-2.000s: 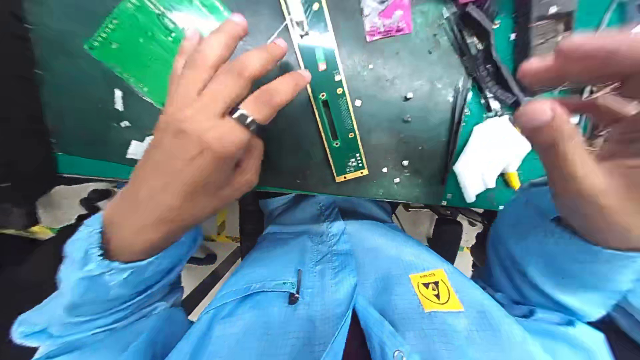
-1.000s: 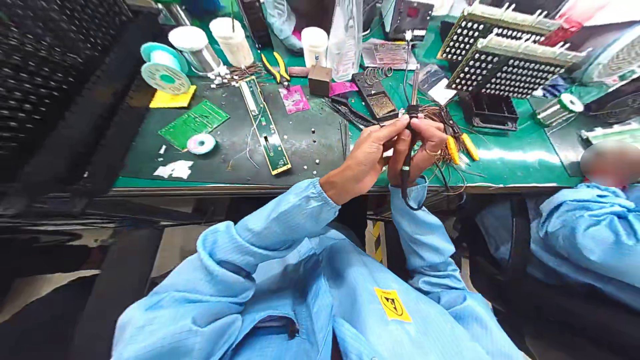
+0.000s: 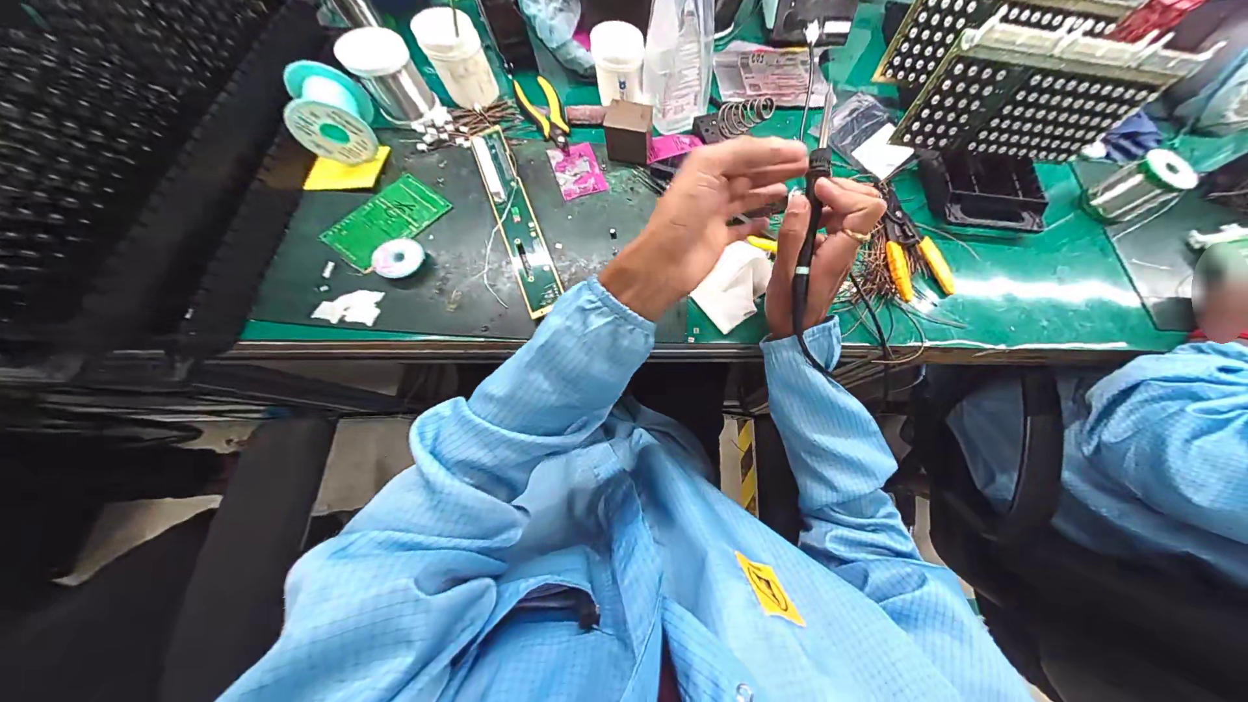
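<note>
In my right hand (image 3: 829, 234) is a black soldering iron (image 3: 809, 224), held upright with its metal tip pointing away and its cord hanging down. My left hand (image 3: 697, 205) is beside its upper part, fingers spread; whether a fingertip touches the iron cannot be told. Left of my hands, a long narrow circuit board (image 3: 526, 239) lies on the dark mat. Farther left are a green circuit board (image 3: 387, 219) and a small white spool (image 3: 398, 258). Below my hands a white cloth (image 3: 729, 288) rests on the bench.
Solder reels (image 3: 331, 122), white tubs (image 3: 455, 58) and yellow-handled cutters (image 3: 542, 112) stand or lie at the back left. Orange-handled pliers (image 3: 916, 268) lie among loose wires on the right, near a black tray (image 3: 985, 190) and LED panels (image 3: 1014, 97). A co-worker's sleeve (image 3: 1170, 439) is at far right.
Two seconds ago both hands were apart with no iron seen in them. One second ago they were together at the iron; my left hand's fingers have since spread. The view has shifted widely.
</note>
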